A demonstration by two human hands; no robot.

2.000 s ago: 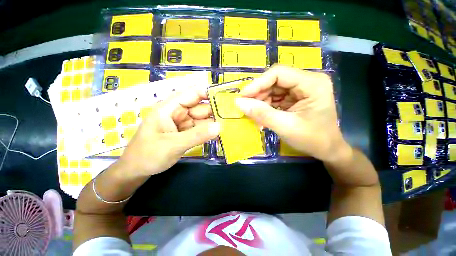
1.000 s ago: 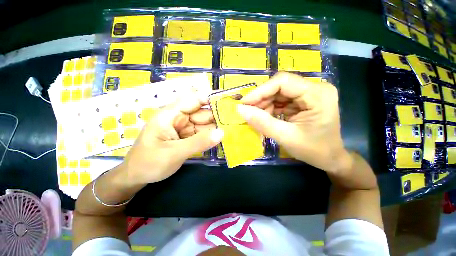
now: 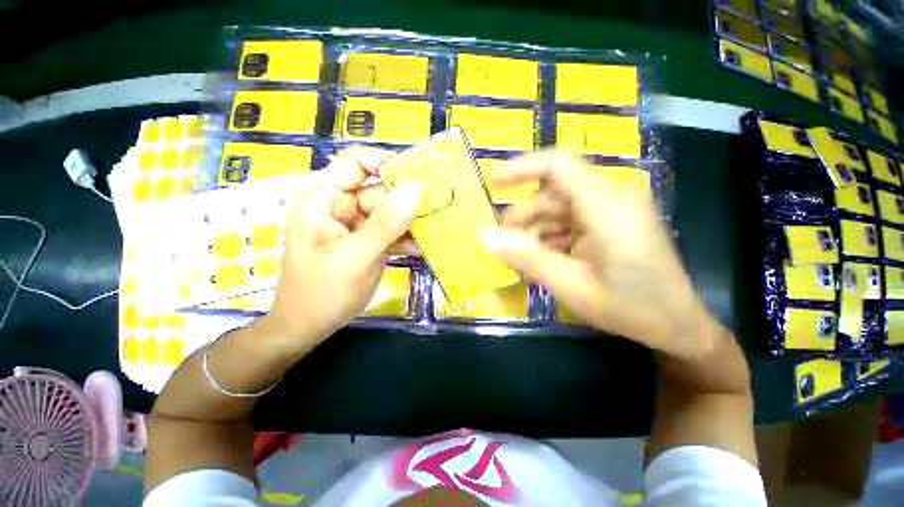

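Note:
My left hand holds a yellow phone back cover, tilted, between thumb and fingers above the tray. A square outline shows near its upper end, partly under my left thumb. My right hand is blurred at the cover's right side, fingers apart; whether it touches the cover is unclear. The sticker sheet, white with several yellow squares, lies left, partly under my left hand. The clear blister tray lies beneath, with yellow parts in its pockets; some show dark camera cutouts, others only faint outlines.
A stack of sticker sheets lies at the left. A white cable and a pink fan are further left. Dark trays of yellow parts stand at the right and far right corner. A white-shirted torso shows below.
The cover has tilted and moved slightly up, its outlined end now under my left thumb. My right fingers have come off the outlined area to the cover's right side. The view has shifted slightly.

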